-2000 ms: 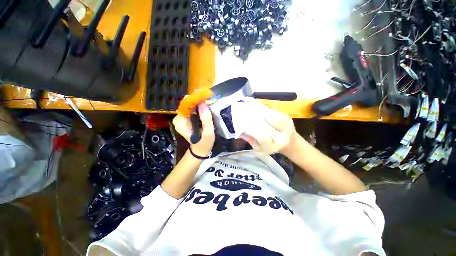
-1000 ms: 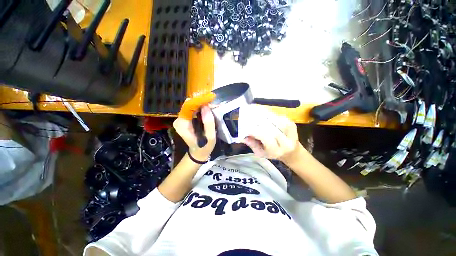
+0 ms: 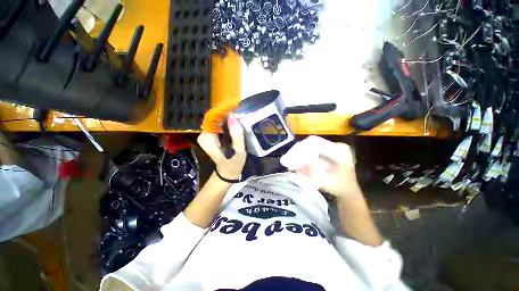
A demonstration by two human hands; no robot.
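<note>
A white-silver and black camera housing (image 3: 254,135) with a squarish dark window is held over my lap at the bench edge. A thin black antenna sticks out to its right. My left hand (image 3: 226,142), with orange finger cots, grips the housing's left side. My right hand (image 3: 325,166) is to the right of the housing, apart from it, its fingers bent around a soft white cloth (image 3: 310,149). The cloth blends with the bright hand, so its edges are hard to tell.
A black and red electric screwdriver (image 3: 397,94) lies right on the bench (image 3: 227,74). Behind are a pile of small black parts (image 3: 267,28) and a black holed tray (image 3: 189,68). A pegged rack (image 3: 74,74) stands left, cable leads (image 3: 484,74) hang right, black housings (image 3: 142,199) sit below left.
My right hand has moved off the housing's window, down and to the right, with the cloth, uncovering the window. My left hand still holds the housing in nearly the same place.
</note>
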